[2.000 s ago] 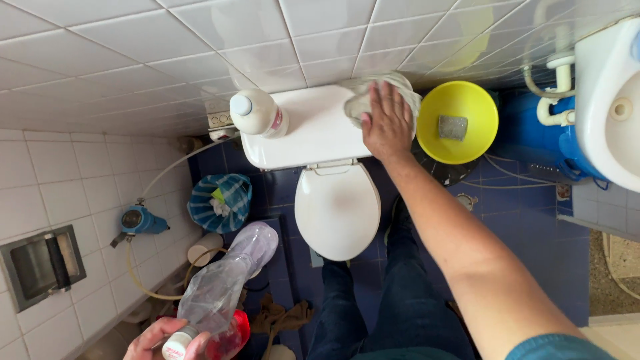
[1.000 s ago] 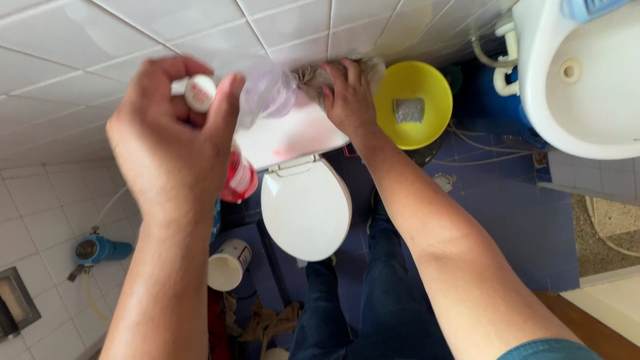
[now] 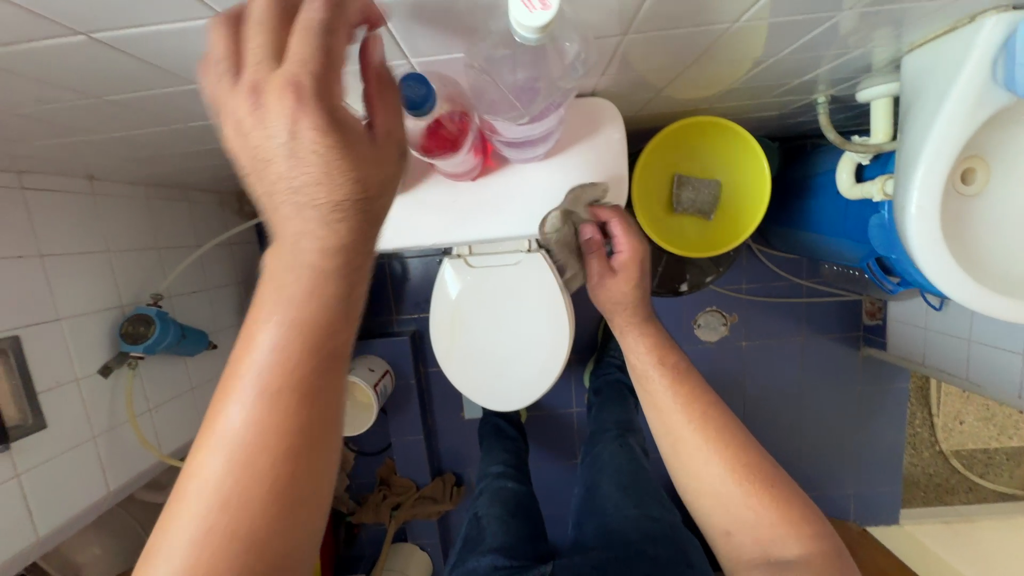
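Note:
My left hand [image 3: 308, 120] is raised over the left end of the white toilet tank lid [image 3: 496, 204], a little blurred; its curled fingers hide whatever lies behind them, so a grip cannot be made out. To its right, a blue-capped bottle of red liquid [image 3: 448, 132] and a clear plastic bottle of pale purple liquid [image 3: 524, 120] with a white cap stand together on the lid. My right hand [image 3: 616, 260] holds a crumpled grey-beige cloth [image 3: 566, 236], which hangs over the lid's front right edge beside the closed toilet seat cover [image 3: 502, 332].
Right of the tank is a yellow basin [image 3: 700, 232] with a grey scouring pad [image 3: 696, 196] inside. Farther right are a blue barrel [image 3: 816, 200] and a white washbasin [image 3: 920, 184]. A white tub [image 3: 376, 384] and brown rags [image 3: 412, 496] lie at lower left.
The two plastic bottles from my left side now stand on the tank lid. My left hand has moved up over the lid's left end. My right hand has drawn the cloth from the back to the front edge.

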